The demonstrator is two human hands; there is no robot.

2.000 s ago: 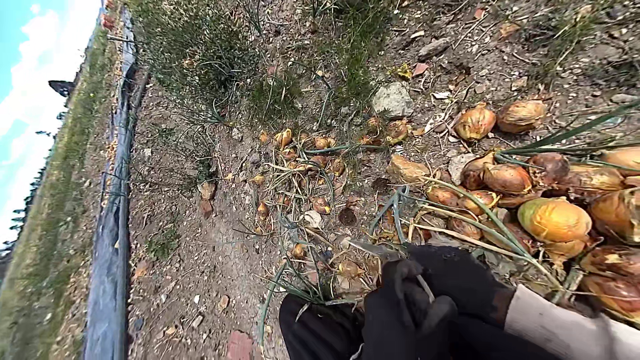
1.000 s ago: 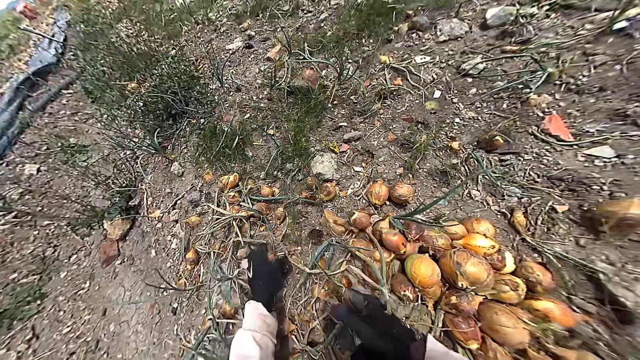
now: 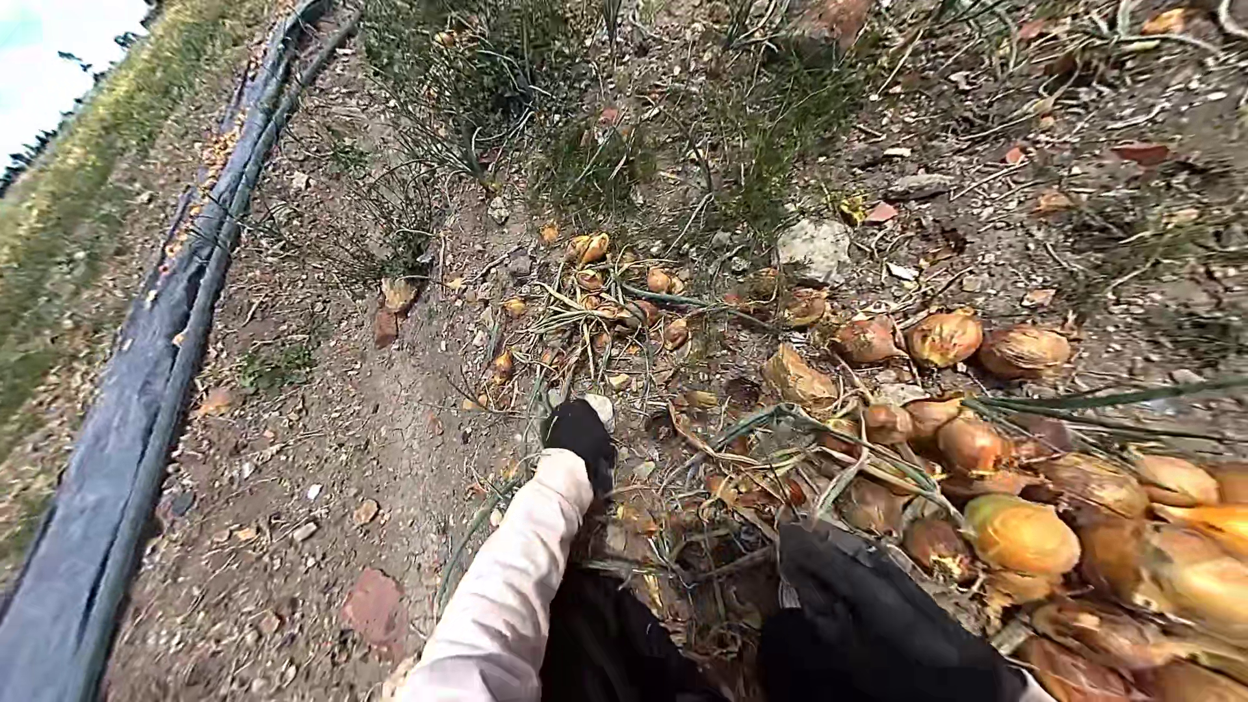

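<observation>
My left hand (image 3: 582, 439), in a black glove below a pale sleeve, reaches down to the soil beside small onions with dry tops (image 3: 595, 312). A pale lump lies at its fingertips; whether the fingers grip anything is hidden. My right hand (image 3: 858, 595), in a dark glove, is low at the right, next to the left edge of a heap of yellow-brown onions (image 3: 1024, 536). Its fingers are blurred, and a small light piece shows near them; I cannot tell if it is held. Green and dry onion leaves (image 3: 838, 429) lie between the hands and the heap.
A long grey-black sheet or hose (image 3: 146, 390) runs along the left. A pale stone (image 3: 814, 249) lies beyond the onions, and a reddish stone (image 3: 375, 612) is at lower left. Weeds (image 3: 468, 88) grow ahead on stony soil.
Two seconds ago my hands were close together near the heap; now they are apart, the left one reaching forward to the soil. The view has swung right and back.
</observation>
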